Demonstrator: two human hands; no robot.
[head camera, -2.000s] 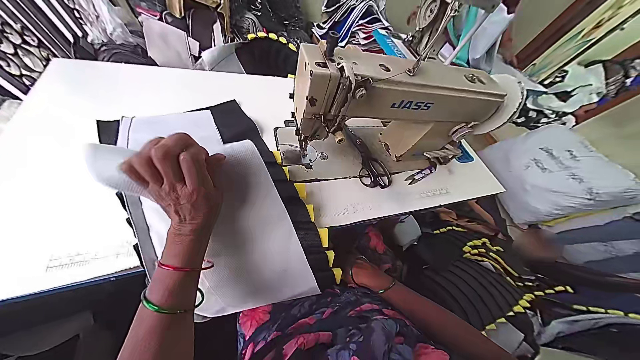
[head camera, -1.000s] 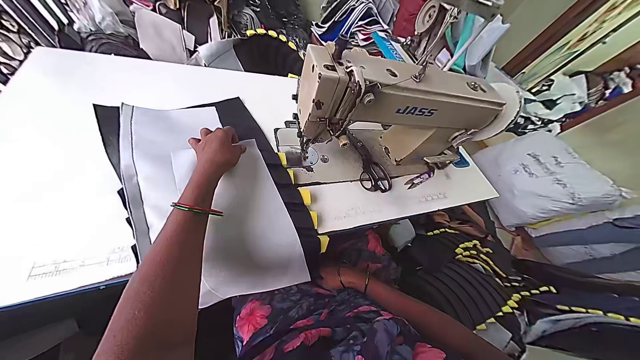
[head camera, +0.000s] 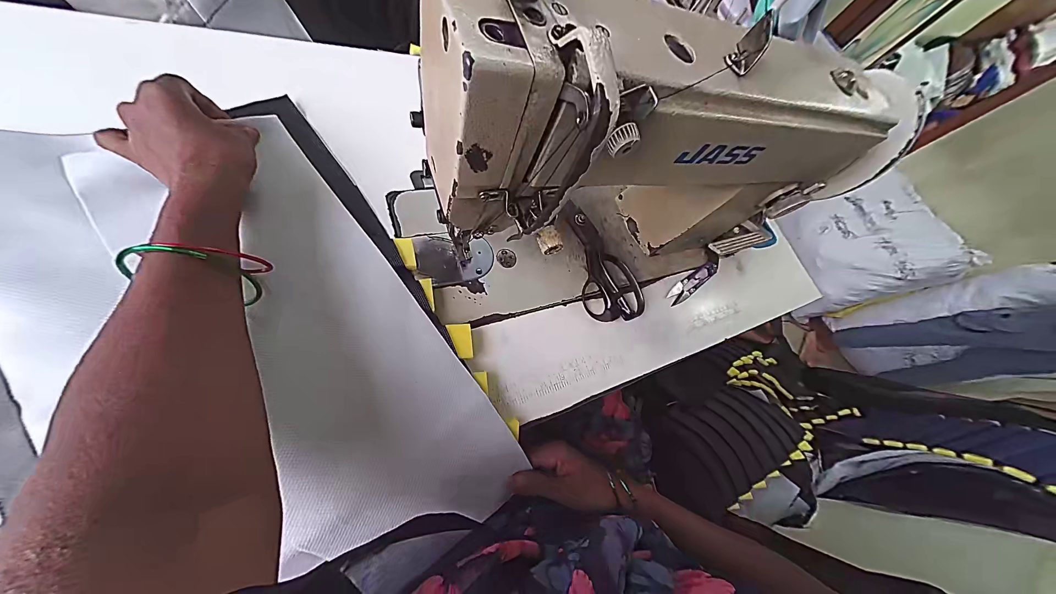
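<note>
A white textured fabric panel (head camera: 363, 355) lies over black fabric with yellow tabs (head camera: 459, 340) showing along its right edge. My left hand (head camera: 186, 136) pinches the panel's top edge at the upper left, bangles on its wrist. At the panel's lower right corner, my right hand (head camera: 561, 478) holds the edge between thumb and fingers. The sewing machine (head camera: 660, 124) stands right of the fabric, its needle plate (head camera: 477, 260) just beyond the tabs. Another white piece (head camera: 49, 239) lies beneath my left forearm.
Black-handled scissors (head camera: 612, 289) and thread snips (head camera: 693, 283) lie on the white table (head camera: 561, 371) below the machine arm. Stacked black pieces with yellow tabs (head camera: 726, 437) are at the lower right. White sacks (head camera: 874, 239) stand behind them.
My right hand has come up from beside the lap to the panel's lower corner. My left hand has moved to the panel's top edge. The view is much closer.
</note>
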